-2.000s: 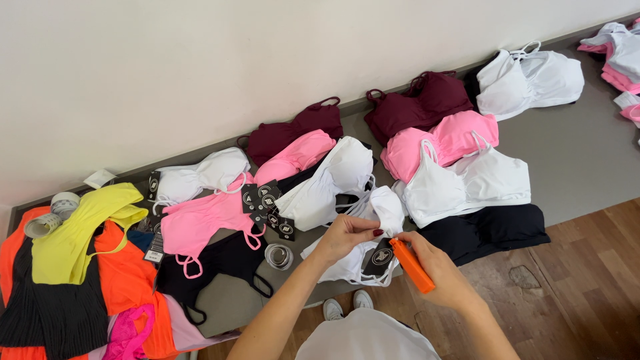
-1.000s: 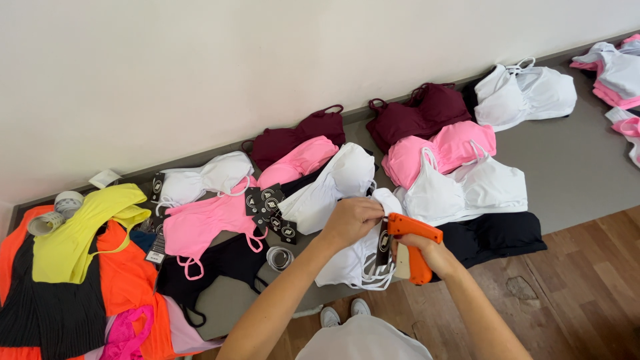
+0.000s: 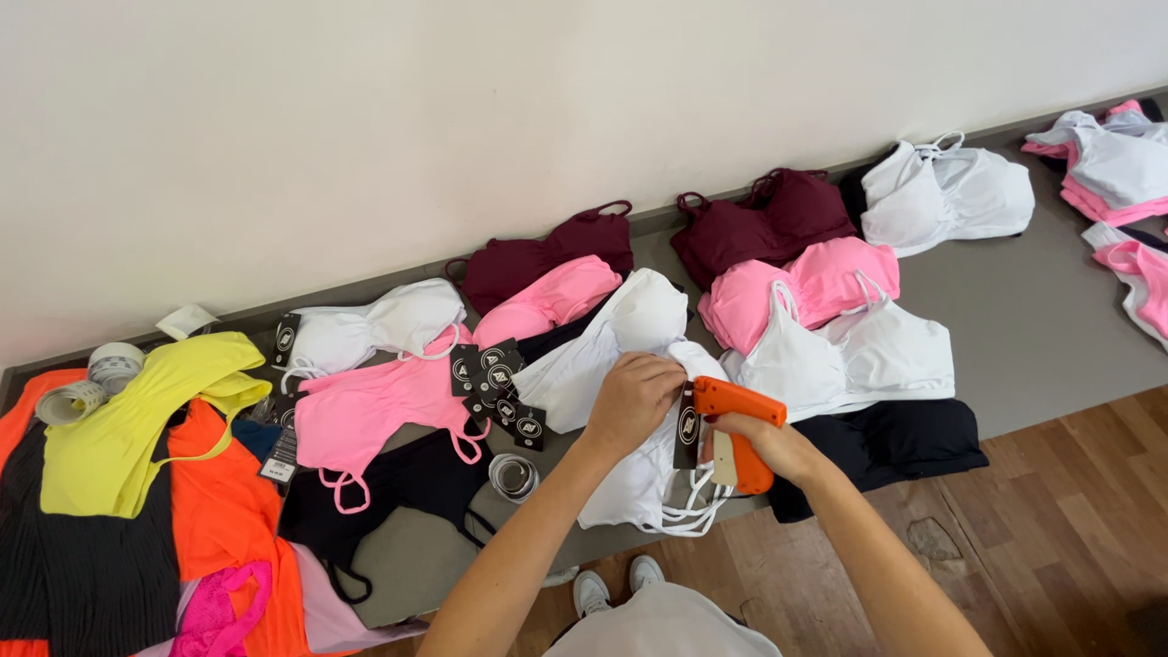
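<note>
My right hand grips an orange tagging gun with a pale trigger, its tip against a white bikini top. My left hand pinches the fabric of that top close to the gun's tip. A black hang tag with a white emblem hangs at the gun's front, between my hands. White straps dangle below it over the table edge. More black hang tags lie in a loose pile left of my left hand, beside a pink top.
Maroon, pink, white and black tops lie in rows on the grey table. Yellow, orange and dark garments are heaped at the left, near rolls of labels. Another roll sits near the front edge. A wall rises behind.
Two seconds ago the gun pointed down and away from the top; now it is raised level against the fabric. My left hand has shifted onto the top's edge beside the gun's tip.
</note>
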